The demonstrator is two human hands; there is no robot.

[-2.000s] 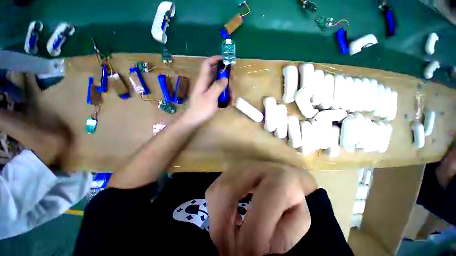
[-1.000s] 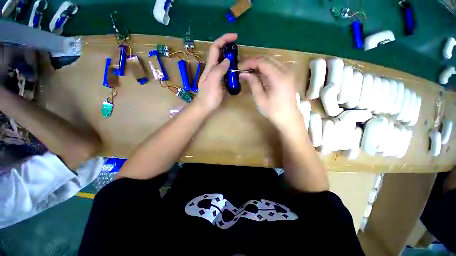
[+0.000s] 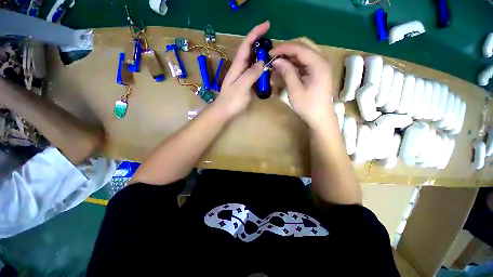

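Observation:
A dark, glossy housing point(image 3: 263, 46) with a blue battery cell point(image 3: 263, 81) in it stands lengthwise in front of me. My left hand point(image 3: 241, 81) holds it from the left side, thumb on its middle, index finger stretched up past its top. My right hand point(image 3: 305, 76) is at its right side and pinches thin wires point(image 3: 274, 58) near the cell's middle. A circuit board cannot be made out between the fingers. Several battery-and-board assemblies point(image 3: 204, 71) lie on the bench to the left of my hands.
White housings point(image 3: 405, 94) lie in tight rows on the cardboard-covered bench point(image 3: 238, 154) at right. Behind runs the green belt point(image 3: 324, 21) with loose parts. A grey bracket point(image 3: 48, 31) and another person's arm point(image 3: 54, 116) are at left, an open carton point(image 3: 438, 227) at lower right.
Two seconds ago my right hand was low, near my chest; it has since come up to the dark housing and wires. My left hand keeps its hold. The view has shifted.

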